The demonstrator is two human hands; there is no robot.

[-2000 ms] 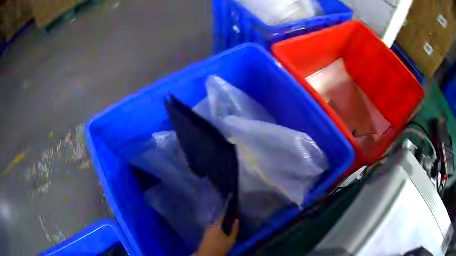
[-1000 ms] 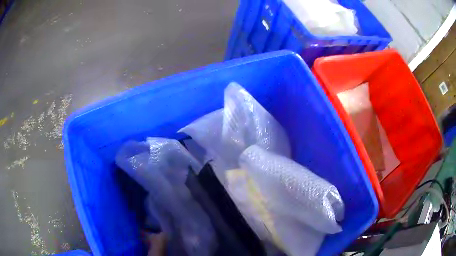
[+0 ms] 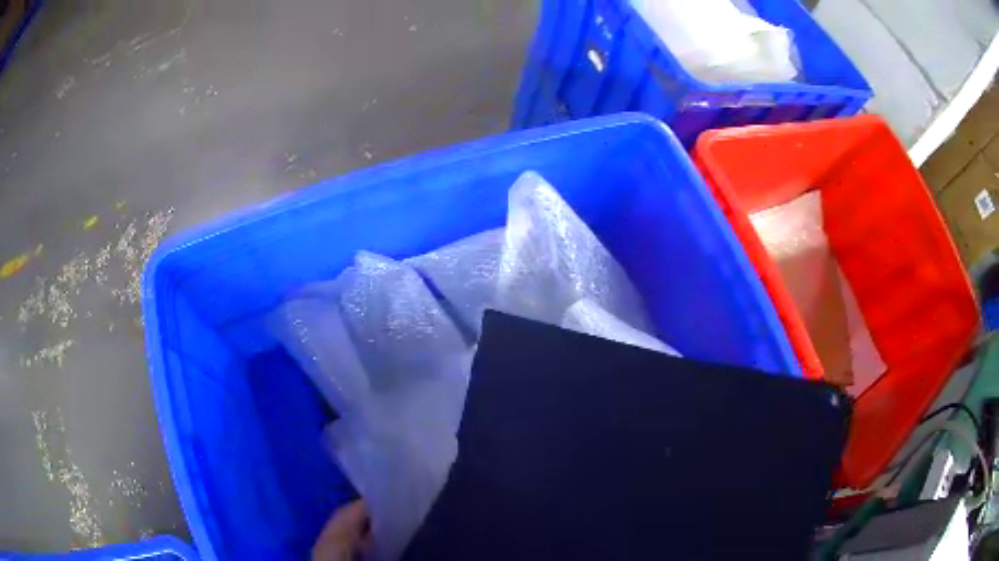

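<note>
A large black sheet [image 3: 646, 449] is tilted over the right part of the big blue bin [image 3: 383, 181], covering part of its rim and reaching the red bin's edge. Its lower part is cut off by the picture's bottom, and no hand shows on it. Clear bubble-wrap bags [image 3: 405, 318] lie crumpled in the bin. My left hand [image 3: 344, 534] is partly in view at the bottom edge, at the lower end of a bag. Its grip is hidden. My right hand is not in view.
The red bin [image 3: 898, 263] stands right of the blue bin, with flat brown and whitish pieces inside. Another blue bin [image 3: 592, 77] with white bags is behind. A blue rim [image 3: 131, 551] shows at lower left. Bench equipment and cables [image 3: 942, 460] are at right.
The black sheet, low among the bags one second ago, is now raised, turned broad side up and further right. My left hand stays near the bottom edge. The bags have shifted.
</note>
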